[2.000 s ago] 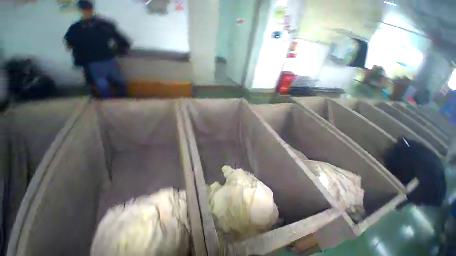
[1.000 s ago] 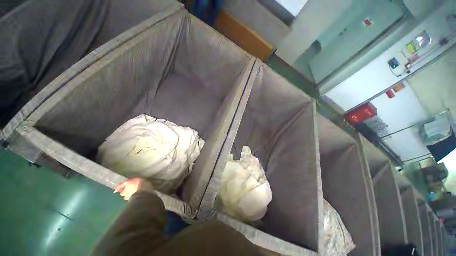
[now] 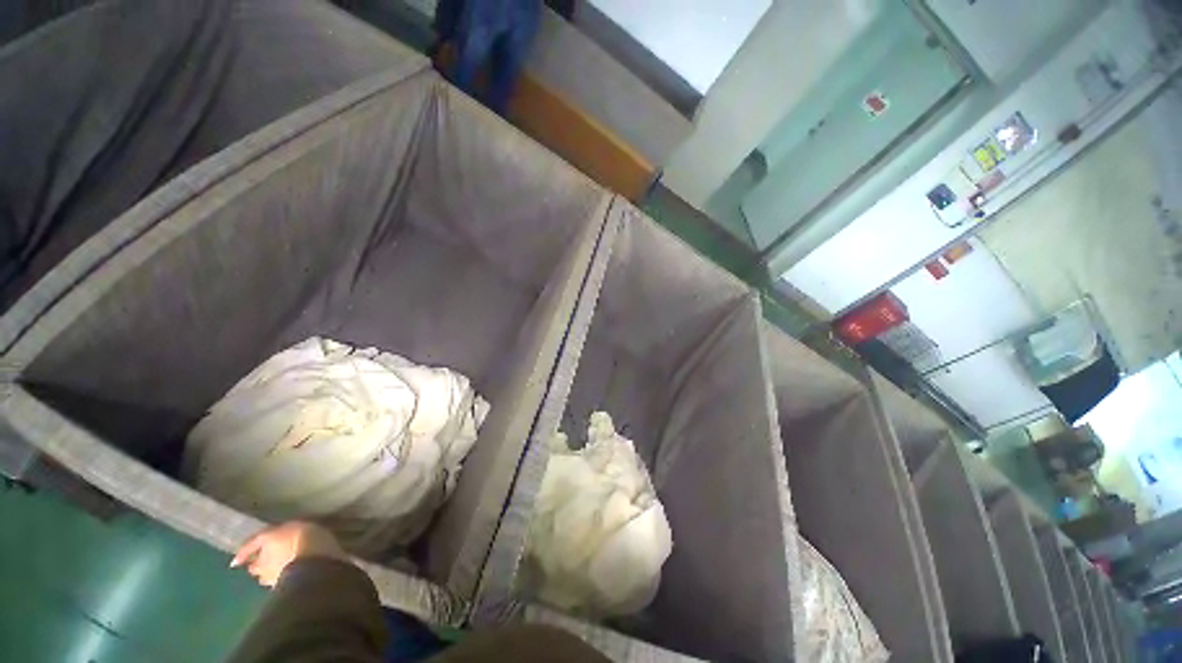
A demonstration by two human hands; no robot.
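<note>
My left hand (image 3: 288, 550), bare with a brown sleeve, lies over the near rim of a grey-brown cloth-lined bin (image 3: 136, 482) at the lower left, its fingers curled on the rim. A large rounded cream garment bundle (image 3: 331, 440) lies on the floor of that bin. A smaller cream bundle (image 3: 599, 525) lies in the bin to its right. My right hand is not in view; more brown clothing shows at the bottom edge.
More bins (image 3: 840, 427) run in a row to the right, one holding a pale bundle (image 3: 830, 609). Dark cloth (image 3: 117, 110) hangs at the upper left. A person's legs (image 3: 493, 45) and an orange-brown bench (image 3: 583, 130) stand beyond. Green floor (image 3: 97, 583) shows lower left.
The view has swung down and tilted onto the bins since the oldest frame, and my left hand has come into view. Since the later one, the hand stays on the rim, shifted slightly down-left in view.
</note>
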